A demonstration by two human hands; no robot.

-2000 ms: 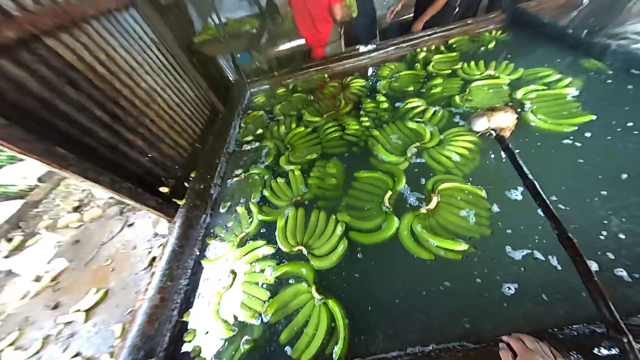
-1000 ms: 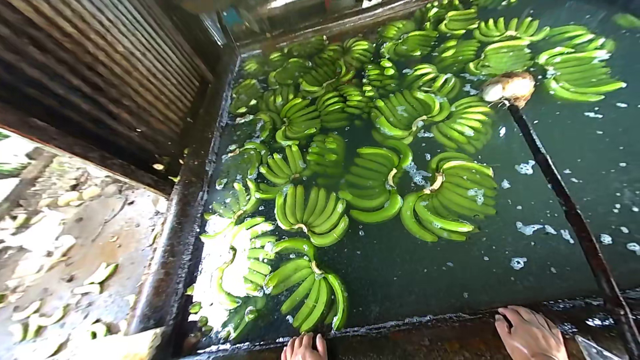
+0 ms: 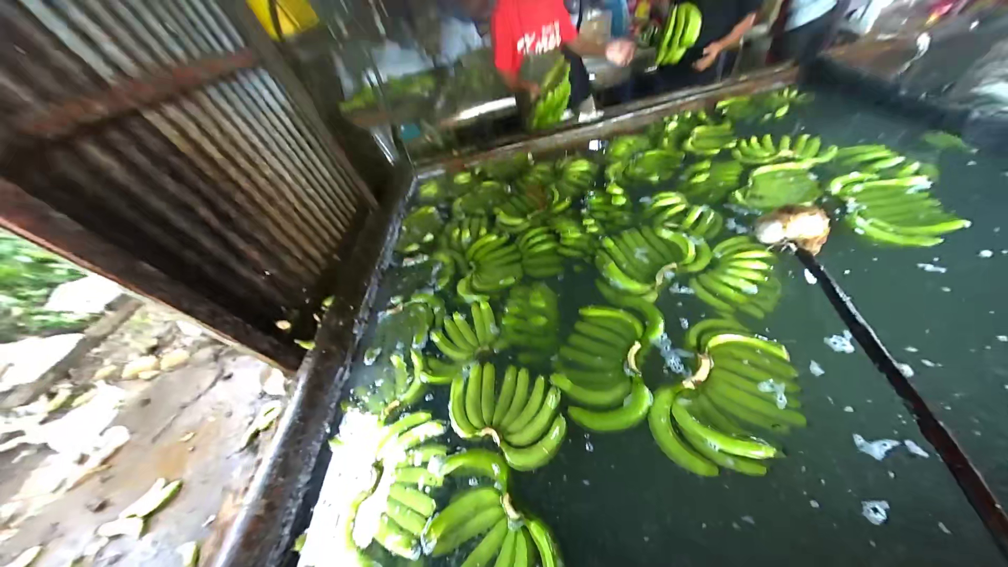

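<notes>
Neither my left hand nor my right hand is in the frame now. Many hands of green bananas (image 3: pixel 504 405) float in a tank of dark water (image 3: pixel 614 504). A larger cluster (image 3: pixel 740 386) lies near the middle with its cut crown facing left. At the lower left, another cluster (image 3: pixel 496 528) is partly cut off by the frame's bottom. A dark pole (image 3: pixel 906 378) slants over the water from the lower right, and a pale, brownish lump (image 3: pixel 795 228) is at its far end, beside floating bananas.
The tank's wet left rim (image 3: pixel 307 441) runs beside a corrugated metal sheet (image 3: pixel 213 157). Banana scraps (image 3: pixel 153 500) litter the ground outside. Beyond the far rim (image 3: pixel 598 130), a person in a red shirt (image 3: pixel 535 35) and another person in dark clothes (image 3: pixel 720 39) stand near green bananas.
Both my hands, at the tank's near edge one second ago, have left the view. The view has tilted up and turned left, showing the people across the tank again. The banana clusters keep much the same arrangement.
</notes>
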